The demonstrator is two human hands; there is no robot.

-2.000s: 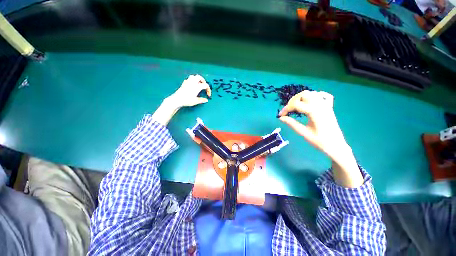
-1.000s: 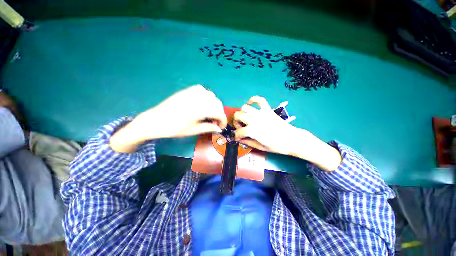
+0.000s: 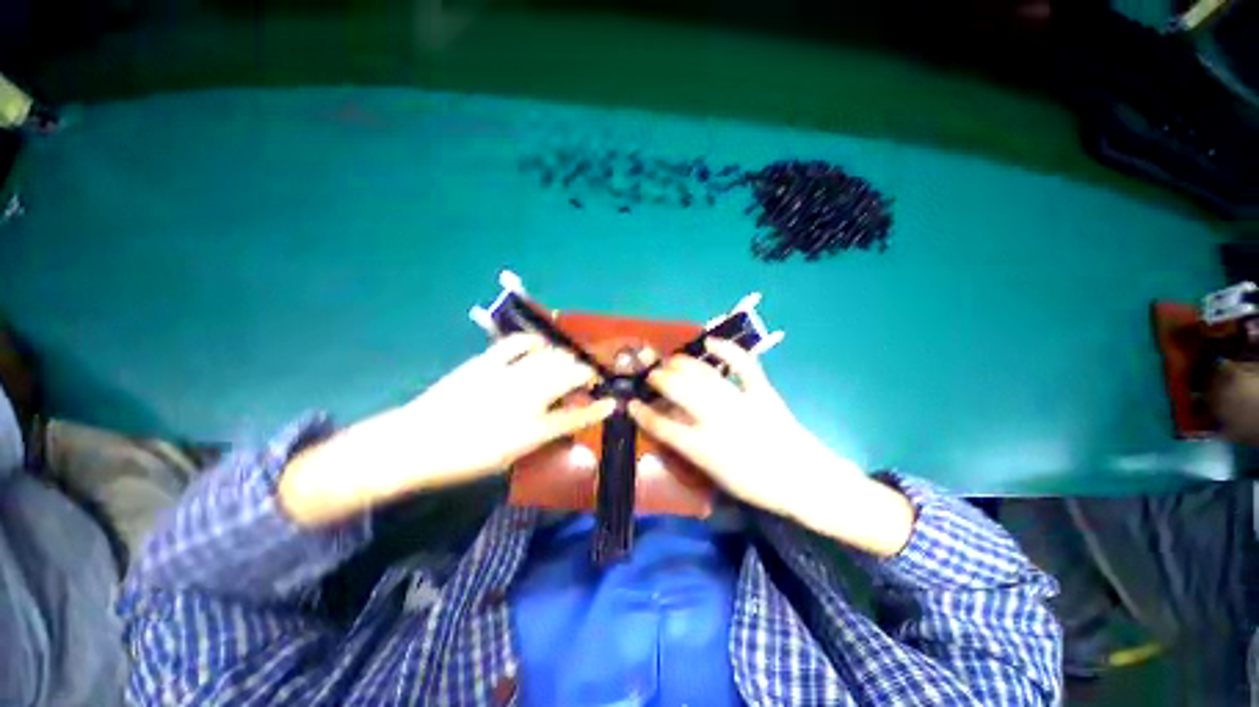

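Observation:
A three-armed fixture with white forked tips [image 3: 757, 326] stands on an orange-red base plate [image 3: 548, 478] in front of me. Black bars [image 3: 616, 486] lie along its arms, one pointing towards me. My left hand [image 3: 508, 401] lies over the left arm, its fingertips at the upper end of the near bar, by the hub. My right hand [image 3: 721, 421] lies over the right arm, its fingertips at the same spot from the other side. Whether a small part is between the fingers is hidden. A dense pile of small black parts [image 3: 822, 210] lies on the green bench [image 3: 276, 249].
Scattered small black parts [image 3: 621, 177] lie left of the pile. Another orange-red plate with a fixture [image 3: 1182, 370] stands at the right edge, a blurred hand on it. A dark tray [image 3: 1174, 152] is at the upper right. Seated people's legs show at both sides.
Both hands went from the small parts to the fixture hub. Since the last earlier frame they have moved slightly lower on the fixture, showing both upper arm tips. The camera view has shifted.

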